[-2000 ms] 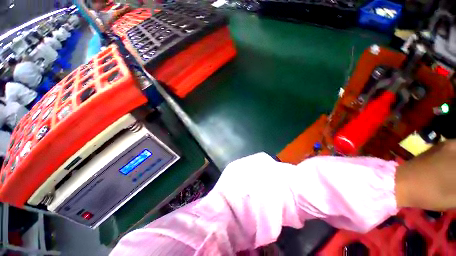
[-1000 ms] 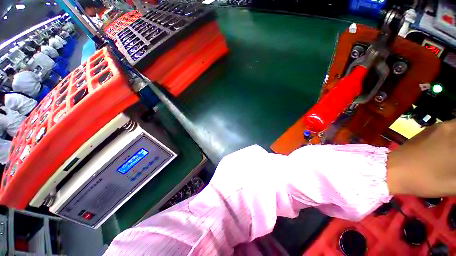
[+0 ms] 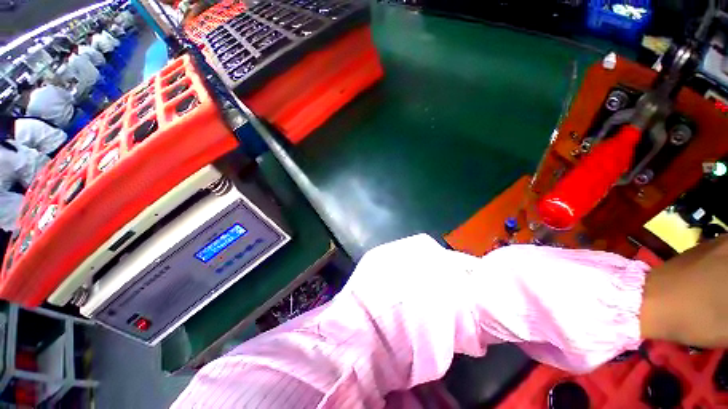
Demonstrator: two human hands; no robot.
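My left arm in a pink striped sleeve reaches from the bottom left to the right edge. Only the wrist and lower part of my left hand show; the fingers are cut off by the edge. My right hand is out of the picture. The toggle-clamp fixture stands behind the sleeve at the right, an orange-brown plate with metal linkage. Its thick red clamp handle slants down to the left, untouched. A red foam tray with round black units in pockets lies below my wrist, partly hidden by the sleeve.
At left, a red foam tray of round units rests on a grey-white instrument with a blue display. A black tray sits on red foam behind a metal upright. A blue bin stands at the far side. People in white smocks sit far left.
The camera view has shifted, so the fixture and its handle appear further right and lower than one second ago. More of the blue bin shows. My left arm keeps much the same pose.
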